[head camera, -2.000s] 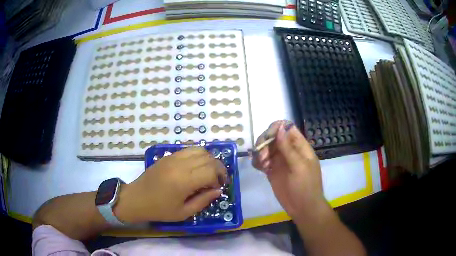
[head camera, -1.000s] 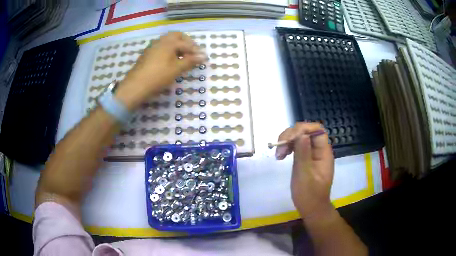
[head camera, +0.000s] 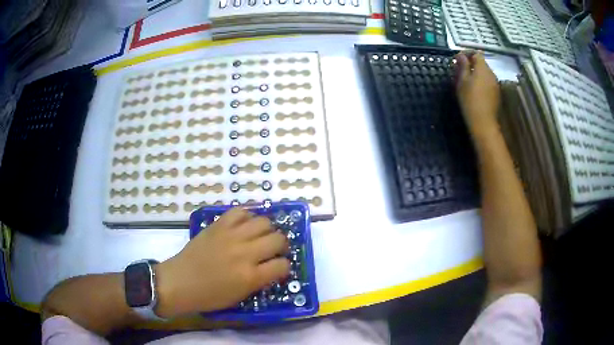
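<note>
My left hand is in the blue parts bin, over the loose silver metal parts; its fingertips are hidden, so a grip cannot be seen. My right hand is at the top right corner of the black parts tray, where a row of small bright inserts sits. Its fingers are bent together, and the thin stick is not visible there. The white loading board lies behind the bin, with dark-rimmed rings in two columns right of its middle.
A second black tray lies at the far left. Stacked boards stand at the right, partly behind my right arm. Another board stack and a calculator are at the back. Yellow, red and blue tape lines mark the tabletop.
My left hand has come back from the board's upper part into the bin. My right hand has moved from near the black tray's lower left corner to its top right corner. The view has shifted slightly.
</note>
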